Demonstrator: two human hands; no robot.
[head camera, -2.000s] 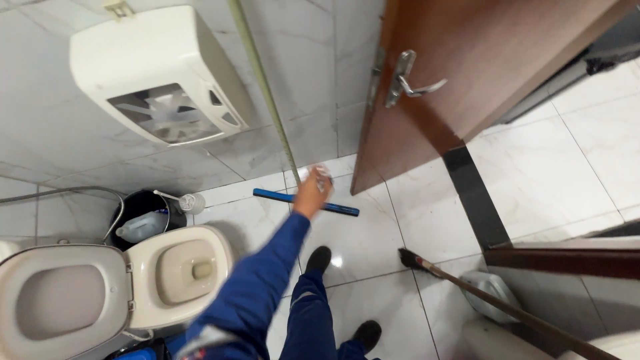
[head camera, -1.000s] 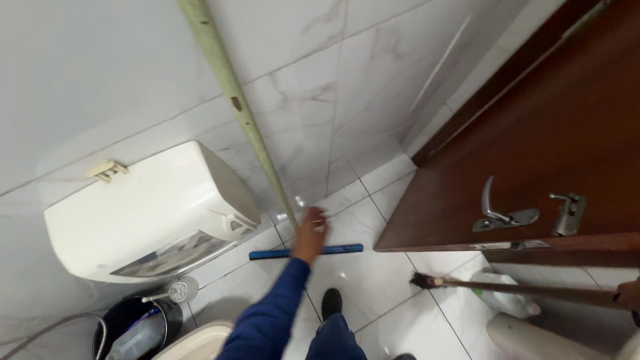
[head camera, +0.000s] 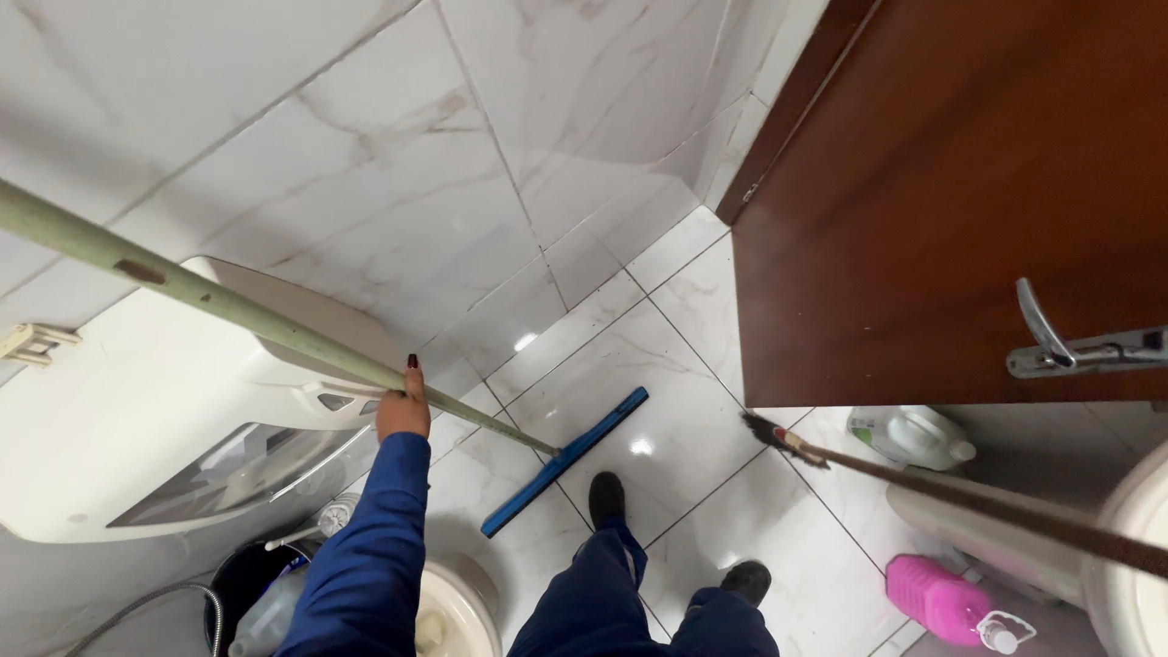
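My left hand (head camera: 404, 411), in a blue sleeve, is closed around the pale green pole (head camera: 310, 342) of a floor squeegee. Its thumb, with a dark red nail, lies along the pole. The blue squeegee head (head camera: 584, 449) rests diagonally on the tiled floor, just ahead of my left shoe (head camera: 607, 499). My right hand is not in view. At the right, a broom with dark bristles (head camera: 762, 429) and a long brown handle (head camera: 958, 493) slants out past the right edge; what supports it is out of frame.
A brown door (head camera: 949, 210) with a metal handle stands at the upper right. A white wall dispenser (head camera: 210, 383), a black bucket (head camera: 224, 584) holding a bottle, and a toilet (head camera: 465, 611) are at left. A pale jug (head camera: 912, 438) and a pink bottle (head camera: 935, 598) stand at right.
The squeegee head has turned from nearly crosswise to diagonal, and its pole now leans far to the left. My left hand has stayed on the pole. The view has shifted.
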